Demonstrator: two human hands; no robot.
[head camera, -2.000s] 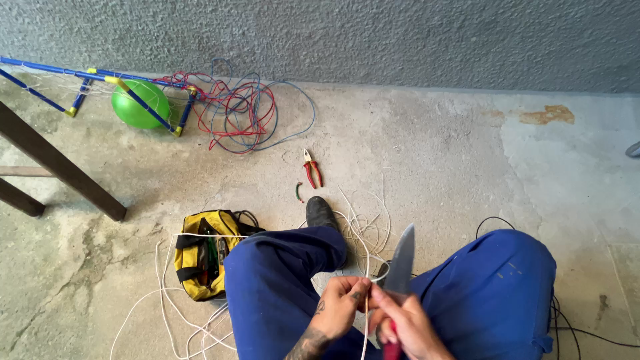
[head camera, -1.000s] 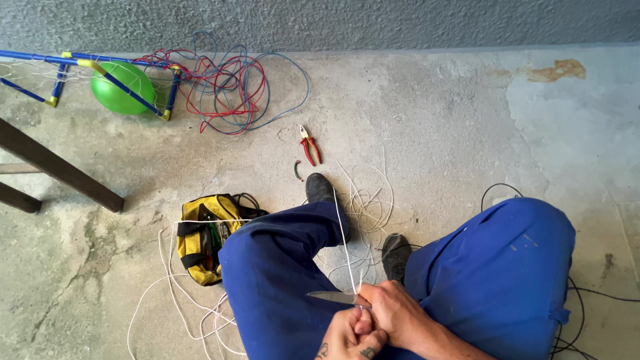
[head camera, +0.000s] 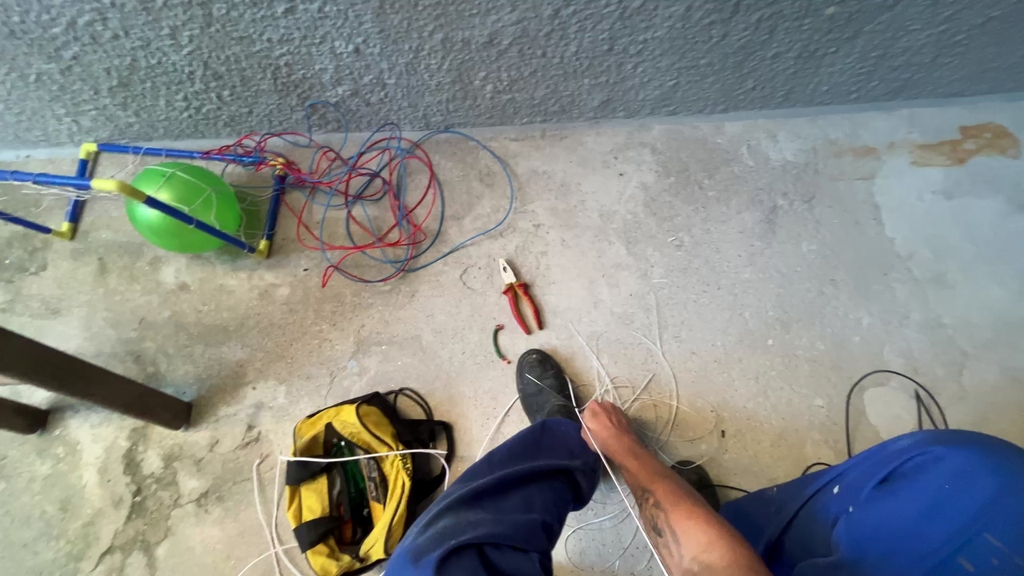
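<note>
My right hand (head camera: 606, 426) reaches down from the lower right, beside the left shoe, with its fingers closed on a thin white wire (head camera: 620, 476). One strand crosses over the dark shoe (head camera: 544, 382), and another runs down along my forearm to the bottom edge. My left hand is out of view, and no knife shows. Loose white wire (head camera: 672, 400) lies in loops on the floor around the hand. Ahead of the shoe lie red-handled combination pliers (head camera: 521, 298) and a short green piece (head camera: 498, 344), perhaps cable, with reddish ends.
A yellow and black tool bag (head camera: 304, 496) stands open at lower left, white wire across it. Red and blue wires (head camera: 400, 208) lie tangled near the wall, beside a blue pipe frame (head camera: 184, 153) with a green ball (head camera: 180, 208). Brown legs (head camera: 104, 384) stand left; black cable (head camera: 868, 376) lies right.
The hands were together near the lap with a knife; now one hand is down by the left shoe. The other hand and the knife have left the view.
</note>
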